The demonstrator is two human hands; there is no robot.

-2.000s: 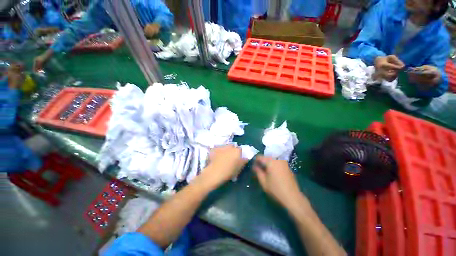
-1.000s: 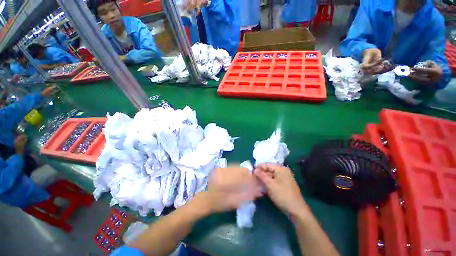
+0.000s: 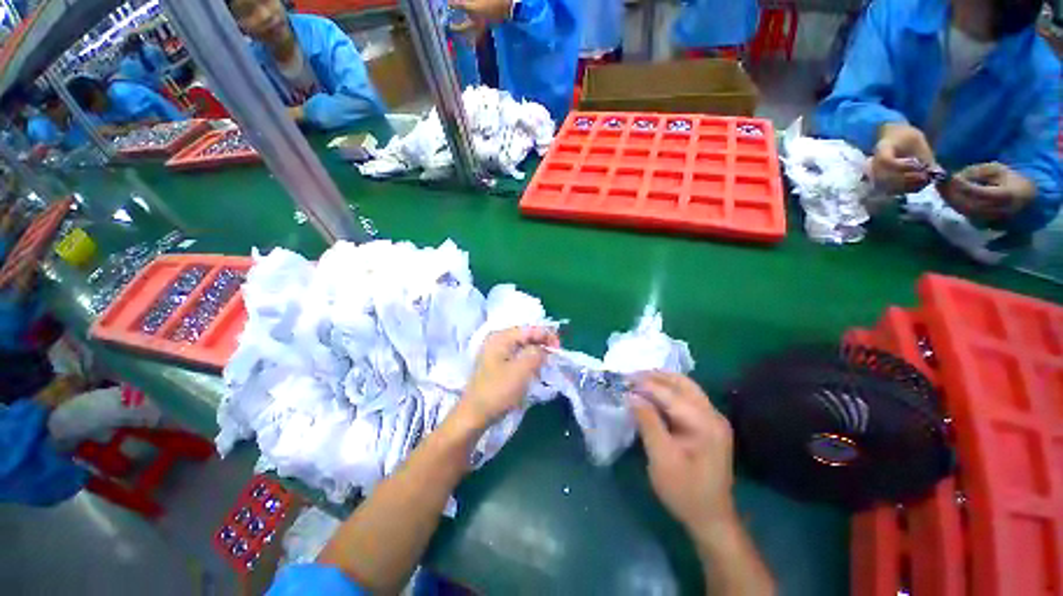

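My left hand (image 3: 509, 370) pinches one end of a thin white cloth (image 3: 600, 421) above the green bench. My right hand (image 3: 688, 440) grips its other end, where a small silvery glint shows at the fingertips; whether a metal part lies there is unclear. The cloth is stretched between both hands and hangs down. A large heap of white cloths (image 3: 350, 361) lies directly left of my hands. A small white bundle (image 3: 653, 348) sits just behind my right hand, partly hidden by it and the cloth.
A black fan (image 3: 842, 428) stands right of my hands, beside stacked red trays (image 3: 1008, 408). A red compartment tray (image 3: 659, 175) lies across the bench. A parts tray (image 3: 146, 305) is behind the heap at left. A metal upright (image 3: 262, 122) rises beyond it. People sit opposite.
My hands have moved apart, and the cloth that hung below them is now spread between them. The view has shifted slightly. The person opposite at right has brought their hands closer together.
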